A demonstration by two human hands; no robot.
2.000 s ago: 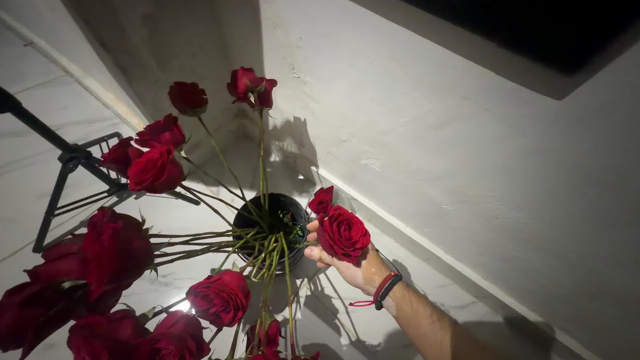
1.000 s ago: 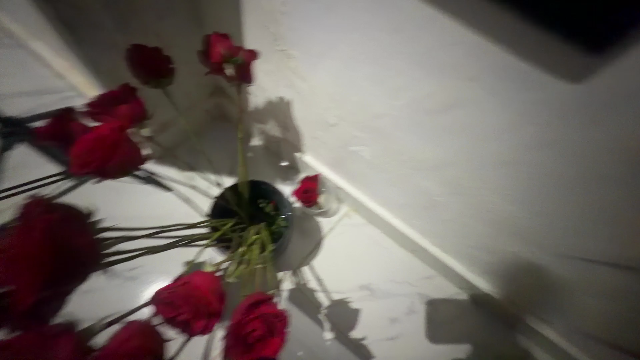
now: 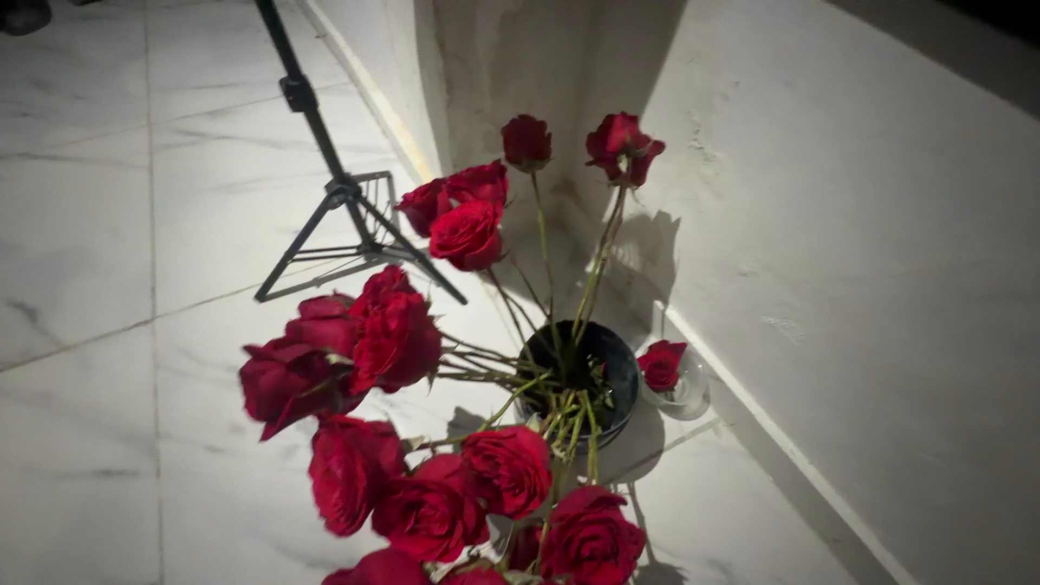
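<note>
Neither of my hands shows in the view now. Long-stemmed red roses (image 3: 507,471) fan out from a black bucket (image 3: 621,382) on the floor, most of them leaning left and toward the bottom edge. Two stems stand toward the corner, with rose heads (image 3: 624,151) in front of the wall. Right beside the bucket is a small clear glass container (image 3: 691,392) with a single small red rose (image 3: 662,365) in it. Some green leaves lie inside the bucket, where the lower stems are hidden in shadow.
A black tripod stand (image 3: 344,191) rises from the marble-look tiled floor (image 3: 73,422) at upper left. The white wall (image 3: 877,268) with its skirting board (image 3: 796,455) runs along the right side. A dark object (image 3: 26,15) is cut off at the top left corner.
The hand with the red and black wristband, seen at the roses two seconds ago, has left the view. The large rose by that hand is gone from beside the small one. The view has shifted left.
</note>
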